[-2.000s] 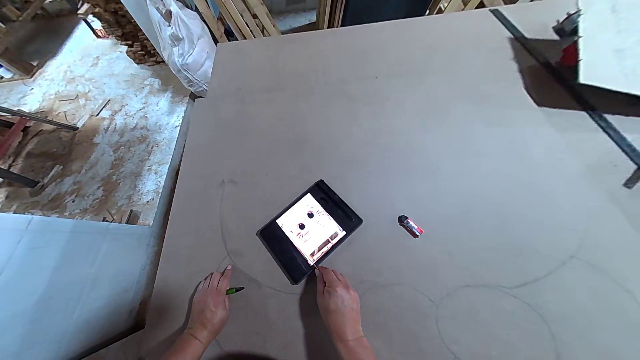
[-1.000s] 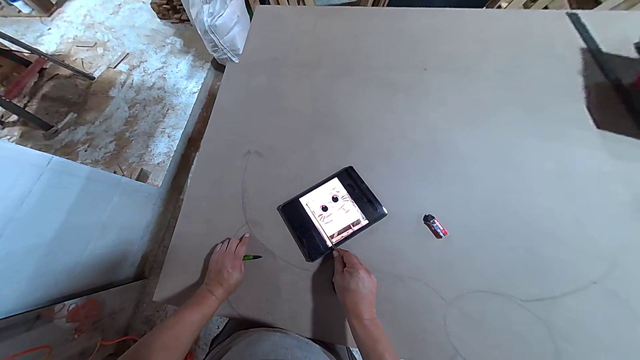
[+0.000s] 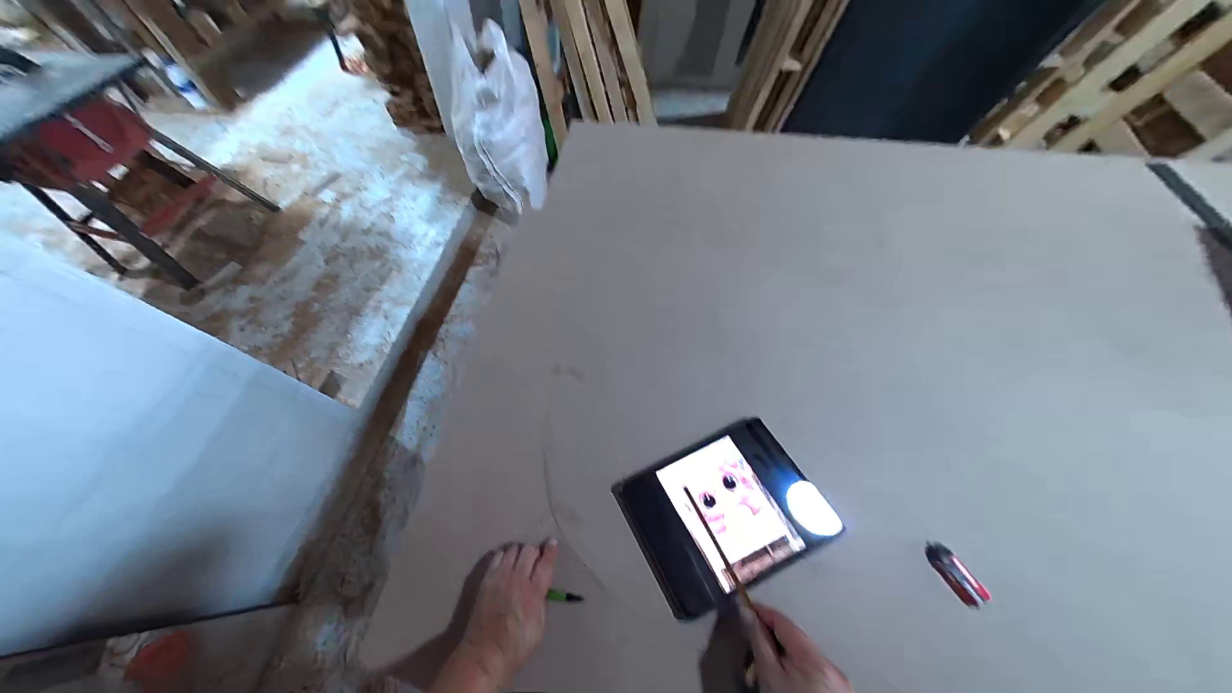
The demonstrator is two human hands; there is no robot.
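A tablet in a black case point(image 3: 645, 520) lies tilted on a large pale board point(image 3: 818, 289), its lit screen showing a drawing of a face. My right hand point(image 3: 794, 654) grips a thin stick-like tool point(image 3: 712, 539), perhaps a pencil, which reaches across the screen. Left of the tablet, my left hand point(image 3: 510, 606) rests on the board with fingers extended. A green pen or marker point(image 3: 563, 596) pokes out beside it; whether the hand holds it is unclear. A red and black utility-type tool point(image 3: 958, 575) lies to the right. A faint curved line point(image 3: 549, 462) is drawn on the board.
Beyond the board's far edge stand wooden slats point(image 3: 602, 58) and a dark panel point(image 3: 924, 67). A white plastic bag point(image 3: 500, 115) hangs at the far left corner. A red-framed stand point(image 3: 106, 144) and another pale sheet point(image 3: 125, 433) are at left. A dark bar point(image 3: 1189, 197) lies far right.
The thin tool now shows over the tablet screen in my right hand; it was not visible there before. The tablet stays beside my hands. The view has shifted.
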